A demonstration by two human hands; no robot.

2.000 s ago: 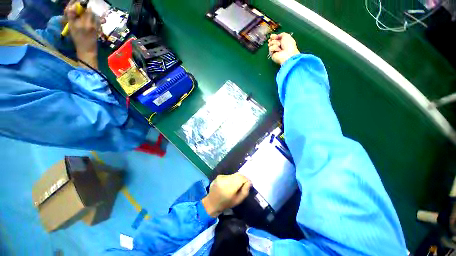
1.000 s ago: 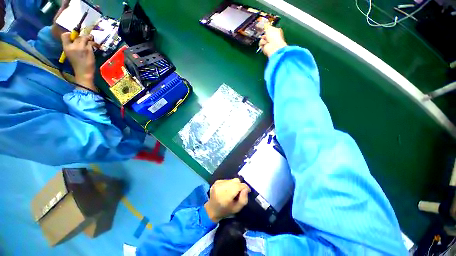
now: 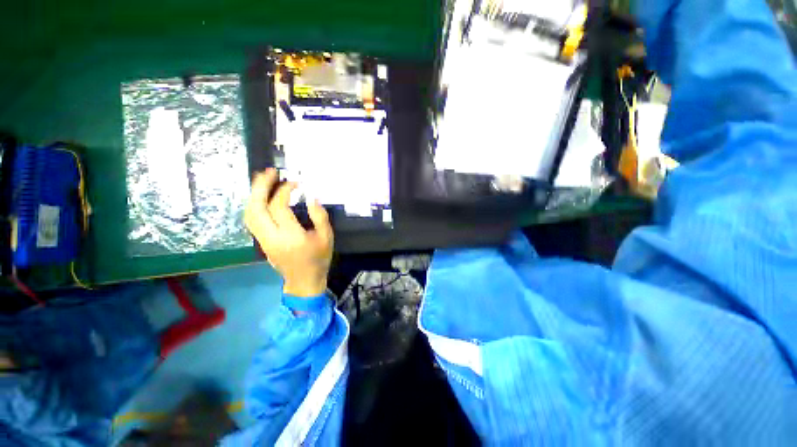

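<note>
An open tablet assembly (image 3: 341, 166) lies on the black pad (image 3: 411, 157), with yellow and silver electronics at its far end and a white area below. My left hand (image 3: 293, 231) is at its near left corner, fingers apart, fingertips over the edge; I see nothing clearly held in it. A second open tablet (image 3: 507, 105), blurred, is to the right, its far end cut off by the top edge. My right hand is not in view; only its blue sleeve shows at the upper right.
A clear crinkled bag (image 3: 188, 166) with a white strip lies left of the pad. A blue wired box (image 3: 48, 209) is at the far left. Another clear bag (image 3: 581, 148) and yellowish-white papers (image 3: 648, 140) are at the right. Part of a person in blue shows at the lower left.
The view has swung to the right. My right hand has left the far tablet and gone out of view. My left hand has opened from a closed shape. The right tablet has come into view.
</note>
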